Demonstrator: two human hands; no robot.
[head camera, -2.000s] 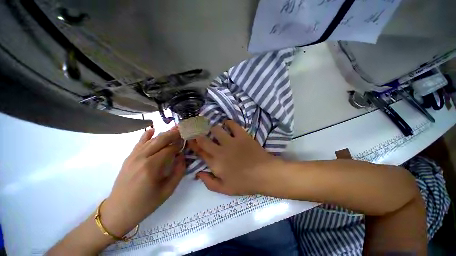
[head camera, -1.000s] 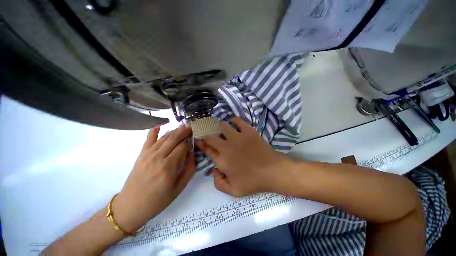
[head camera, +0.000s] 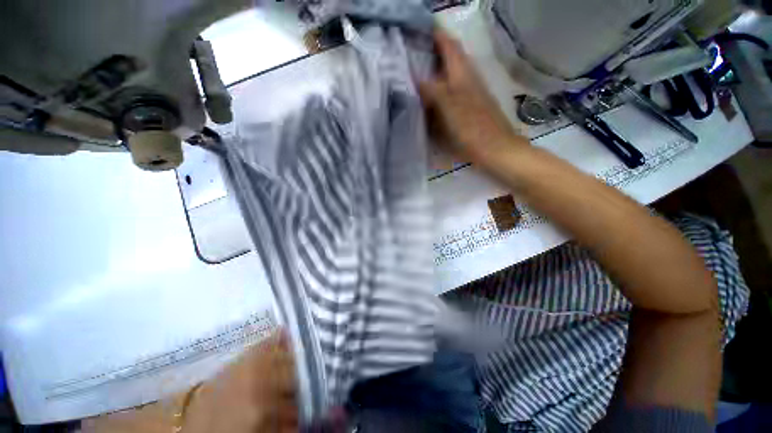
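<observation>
A grey and white striped garment piece (head camera: 339, 228) is stretched from the machine's needle area and the top of the view down to the table's front edge. It is partly blurred. My right hand (head camera: 461, 106) grips its upper end, the fingertips partly hidden by cloth. My left hand (head camera: 254, 385) is low in the view, blurred, at the cloth's lower left edge, and seems to grip it. The sewing machine head (head camera: 76, 68) is at the upper left, with a cream ribbed knob (head camera: 156, 150). The cloth's left edge lies by the presser foot (head camera: 207, 138).
A brown tab (head camera: 504, 213) is on the table's ruler-marked front part. Black-handled snips (head camera: 614, 139) and a round metal piece (head camera: 533, 109) lie at the right, by the machine's base. More striped cloth (head camera: 550, 321) hangs over my lap below the table edge.
My left hand has moved down and back from the needle. My right hand has moved up and away with the cloth, now spread between them. The view has shifted, and the paper note is out of view.
</observation>
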